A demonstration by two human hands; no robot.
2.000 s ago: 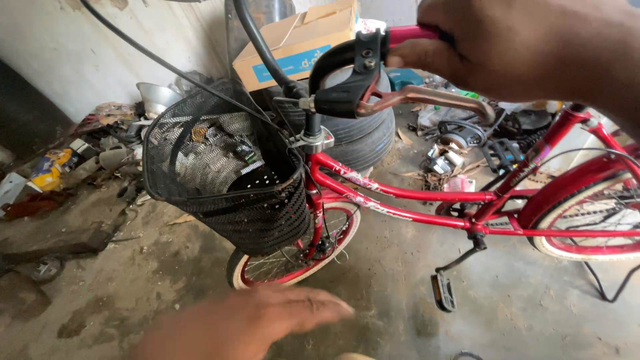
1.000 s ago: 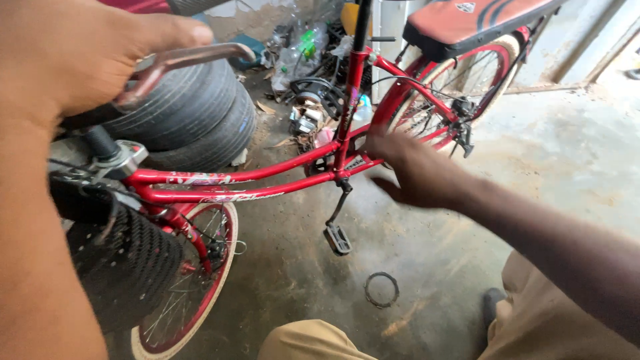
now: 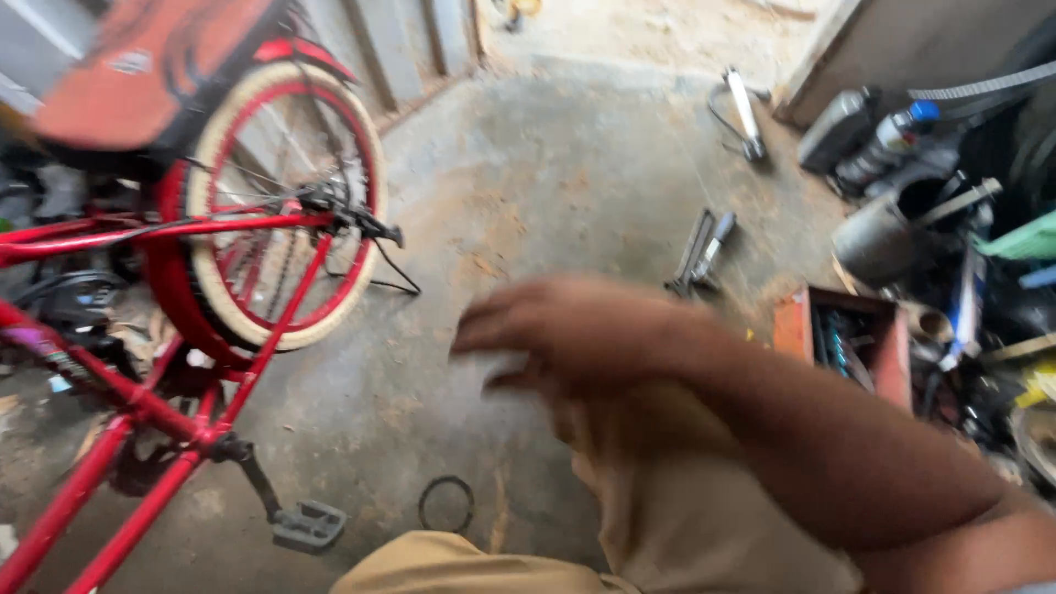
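Note:
My right hand [image 3: 553,334], blurred, reaches in from the right above my knee and holds nothing; its fingers are apart. My left hand is out of frame. The red bicycle frame [image 3: 177,429] fills the left side, with its rear wheel [image 3: 371,165] on a cream tyre, a padded rear seat [image 3: 157,74] above it and a grey pedal [image 3: 309,525] low down. A thin black ring [image 3: 446,503] lies on the concrete floor near my knee.
Beyond my hand, tools with handles [image 3: 701,252] lie on the floor, with a hand pump [image 3: 745,115] farther back. At right are a red metal toolbox [image 3: 792,330], a metal can [image 3: 874,235], bottles [image 3: 887,144] and piled clutter. A corrugated panel [image 3: 396,49] stands behind the wheel.
The view has swung right, towards the bicycle's rear. My left hand, on the handlebar brake lever one second ago, has left the view. My right hand has moved away from the bicycle frame.

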